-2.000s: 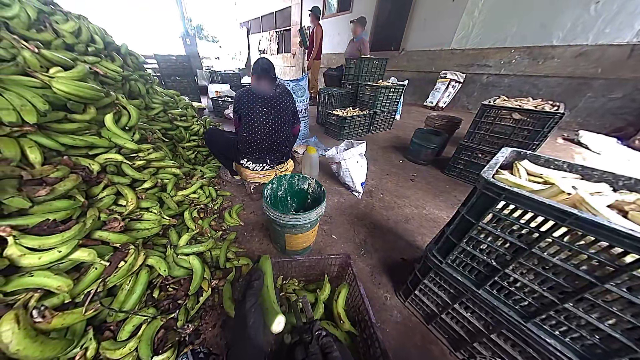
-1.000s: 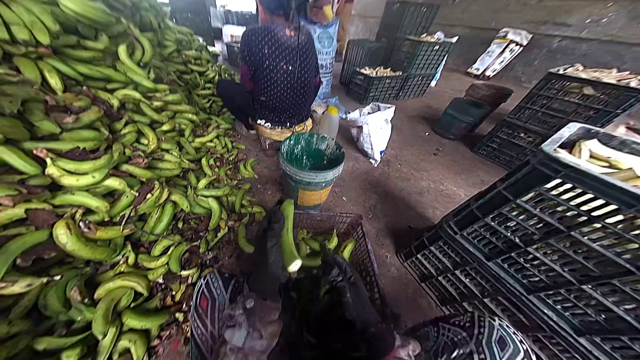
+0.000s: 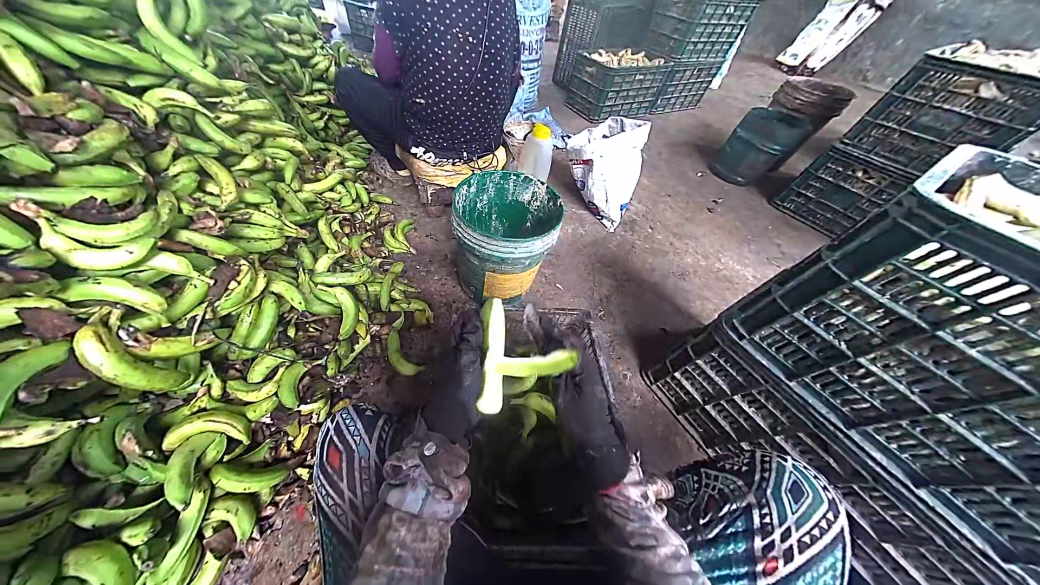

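Observation:
My left hand (image 3: 457,374), in a dark glove, holds a partly peeled green plantain (image 3: 491,366) upright, its pale flesh showing at the lower end. A strip of green peel (image 3: 540,363) stands out sideways from the plantain to my right hand (image 3: 578,390), also dark-gloved, which grips its far end; blur hides the exact finger positions. Both hands are above a dark plastic crate (image 3: 597,349) between my knees, where more green plantains (image 3: 532,405) lie. Just beyond the crate stands a green bucket (image 3: 508,223) with whitish residue inside its rim.
A large heap of green plantains (image 3: 187,244) covers the left side. Ahead, a person (image 3: 447,81) sits low, near a plastic bottle (image 3: 536,153) and a white sack (image 3: 609,166). Stacked crates (image 3: 894,325) rise close on the right; further crates (image 3: 621,85) and dark buckets (image 3: 760,142) stand behind.
The strip of peel now stands out from the plantain toward my right hand; one second ago the plantain was upright without it. The view has tilted down since two seconds ago.

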